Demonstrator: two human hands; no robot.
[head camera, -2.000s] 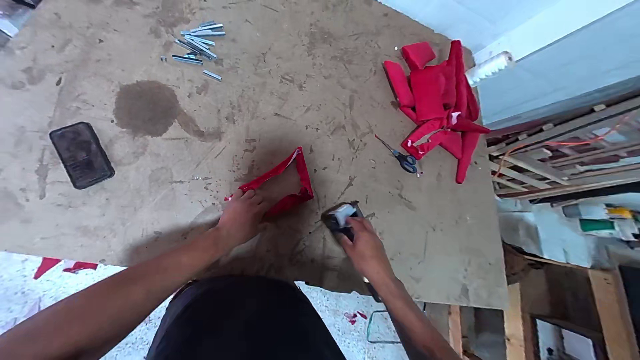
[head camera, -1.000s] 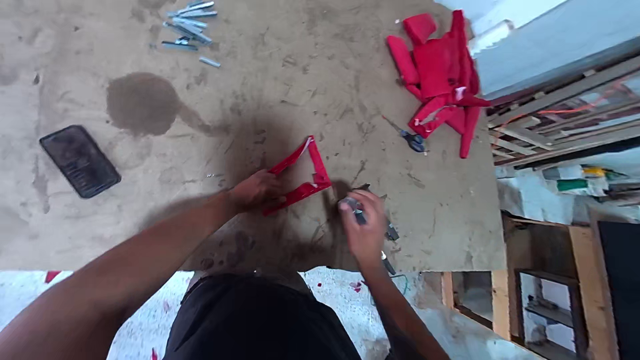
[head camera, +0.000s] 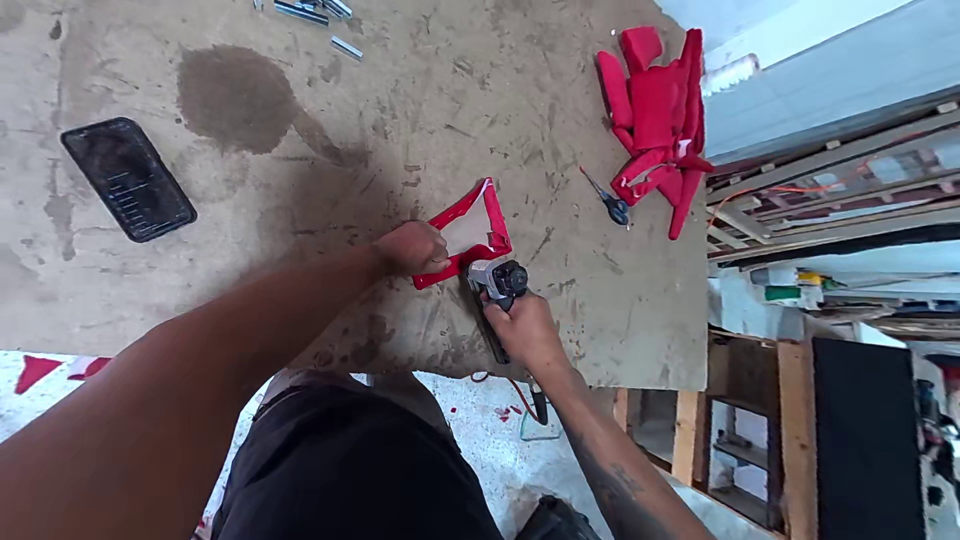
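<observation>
My left hand (head camera: 417, 248) grips the left side of a small panel (head camera: 469, 227) edged with folded red fabric, its pale back facing up on the table. A pneumatic staple gun (head camera: 496, 281) is in my right hand (head camera: 523, 324), its nose against the red fabric at the panel's near edge. The fingers of my right hand wrap its handle. Scissors (head camera: 611, 202) with dark handles lie to the right of the panel. Beyond them is a heap of red fabric-covered pieces (head camera: 654, 105).
On the worn table (head camera: 390, 112), a dark phone (head camera: 129, 178) lies at left and several strips of metal staples (head camera: 346, 49) at the far side. A wall stands at far right, beside stacked wooden frames (head camera: 840, 187). An orange hose (head camera: 523, 397) hangs below the near edge.
My right hand has brought the staple gun from beside the panel onto its near edge. My left hand still holds the panel, which is turned differently from two seconds ago.
</observation>
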